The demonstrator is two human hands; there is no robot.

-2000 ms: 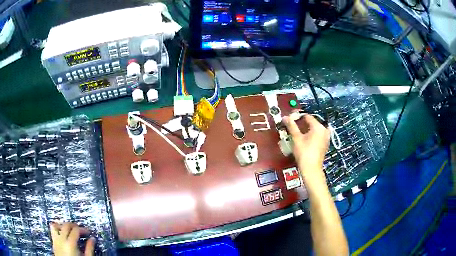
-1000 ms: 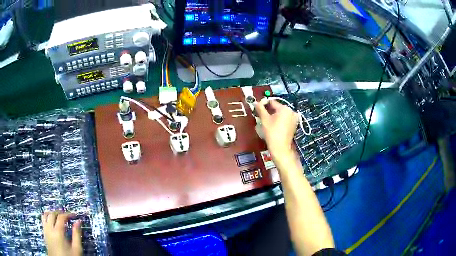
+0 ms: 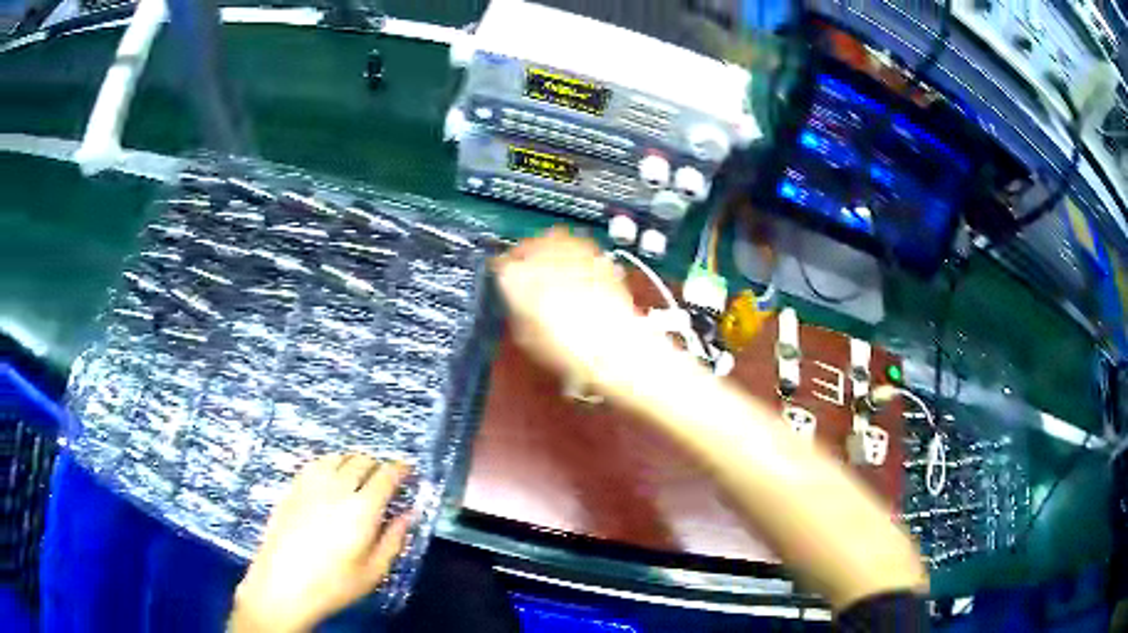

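Observation:
The blister tray of units (image 3: 285, 334) lies left of the reddish-brown fixture box (image 3: 594, 482). My left hand (image 3: 328, 526) rests over the tray's lower right part; whether its fingers hold a unit cannot be told. My right hand (image 3: 557, 291) is blurred over the box's upper left corner, near the tray's edge; its fingertips and anything in them are unclear, and it covers the left sockets. A white test cable (image 3: 936, 458) loops from the right round socket. An orange-wrapped adapter board (image 3: 742, 319) is at the box's back.
Two stacked instruments with yellow displays (image 3: 563, 93) stand behind the box. A tester monitor (image 3: 866, 161) stands at the back right. A second blister tray (image 3: 971, 495) lies beyond the box's right end. A small dark object (image 3: 375, 68) stands on the green mat.
The view has swung left. My right hand has left the right socket and white cable and crossed to the box's upper left corner. My left hand is still over the left tray.

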